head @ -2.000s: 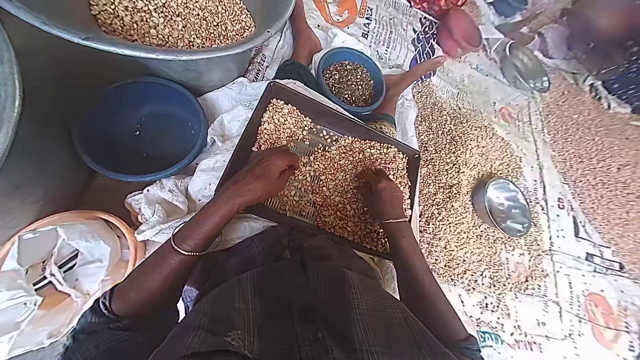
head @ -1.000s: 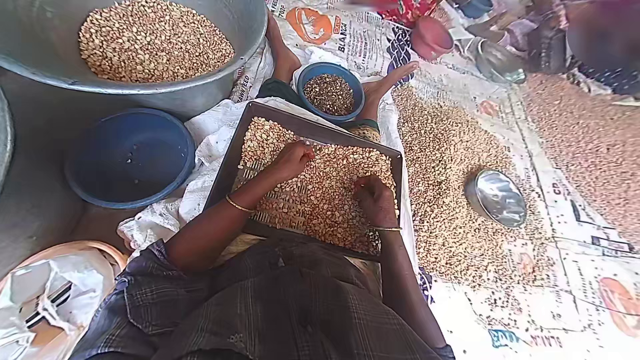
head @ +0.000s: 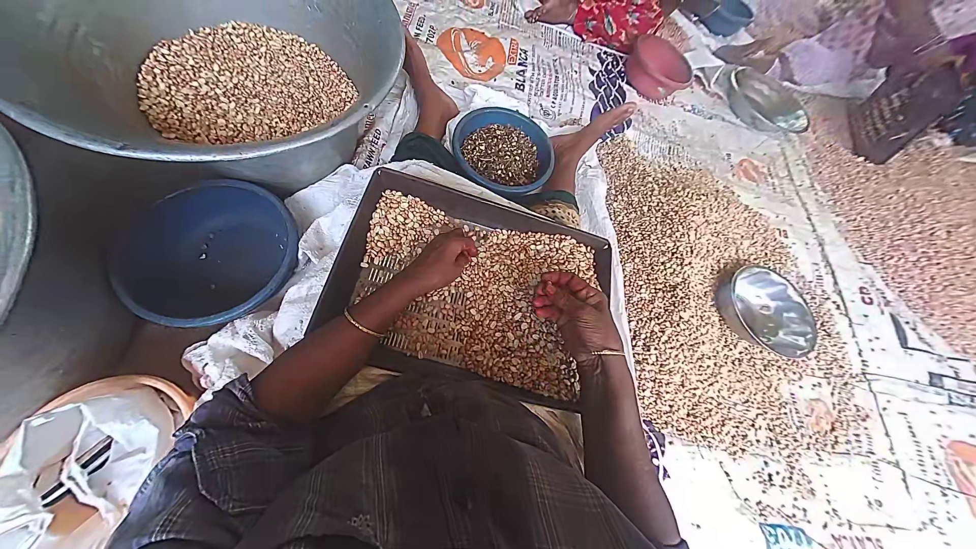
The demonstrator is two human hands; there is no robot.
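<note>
A dark rectangular sieve tray with a slotted bottom rests on my lap. Pale brown kernels or beans are spread over much of it, and the slots show at its left side. My left hand is over the upper middle of the tray, fingers curled; whether it holds anything is hidden. Over the right part, my right hand has bent fingers, palm partly turned up, and I cannot tell if a kernel is between them. A small blue bowl of darker bits stands between my feet, just beyond the tray.
At the upper left is a large metal basin with a kernel heap; below it, a blue basin. An orange tub holds a white sack. On the right, a steel bowl sits on spread kernels. Another person's foot shows at the top.
My left hand has moved from the left part of the tray toward its upper middle. The fingers of my right hand have lifted and turned upward.
</note>
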